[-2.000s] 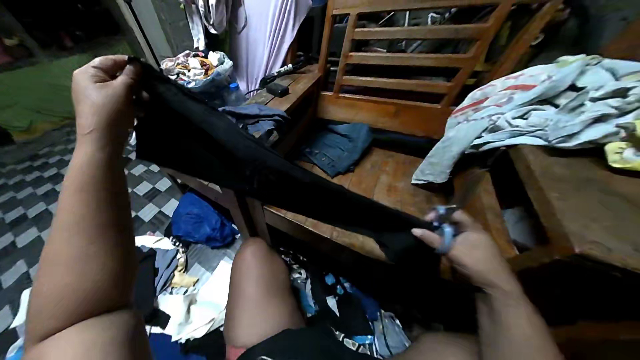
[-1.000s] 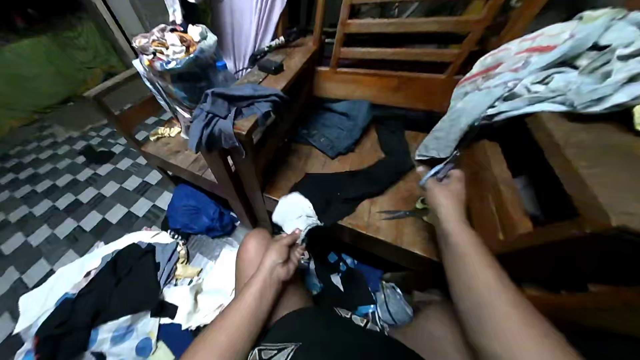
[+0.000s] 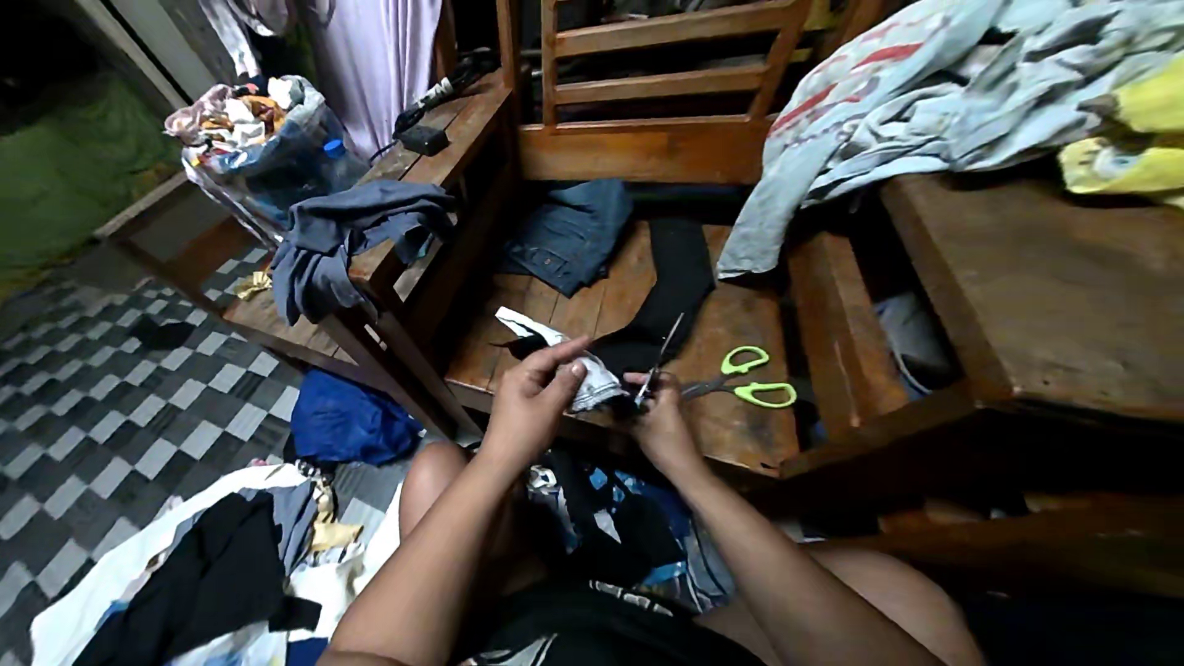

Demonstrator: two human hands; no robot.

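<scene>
My left hand (image 3: 536, 398) grips a piece of white and black cloth (image 3: 594, 381) between thumb and fingers. Close to its right, my right hand (image 3: 661, 416) holds a pair of scissors (image 3: 659, 361), blades pointing up beside the cloth. Another pair of scissors with lime-green handles (image 3: 760, 395) lies on the wooden bench seat (image 3: 731, 324), just right of my right hand. Behind my hands a black strip of fabric (image 3: 680, 277) curves over the seat, and folded dark denim (image 3: 573, 236) lies to its left.
Light blue cloth (image 3: 860, 120) drapes over the wooden surface at right. A grey-blue garment (image 3: 347, 236) hangs over the left armrest, near a clear bag stuffed with cloth (image 3: 277, 166). A blue bundle (image 3: 351, 418) and piled garments (image 3: 194, 573) lie on the checkered floor.
The long black cloth, stretched between my hands two seconds ago, lies on the seat. My left hand has lifted the white and black cloth from near my knees, and my hands have come together.
</scene>
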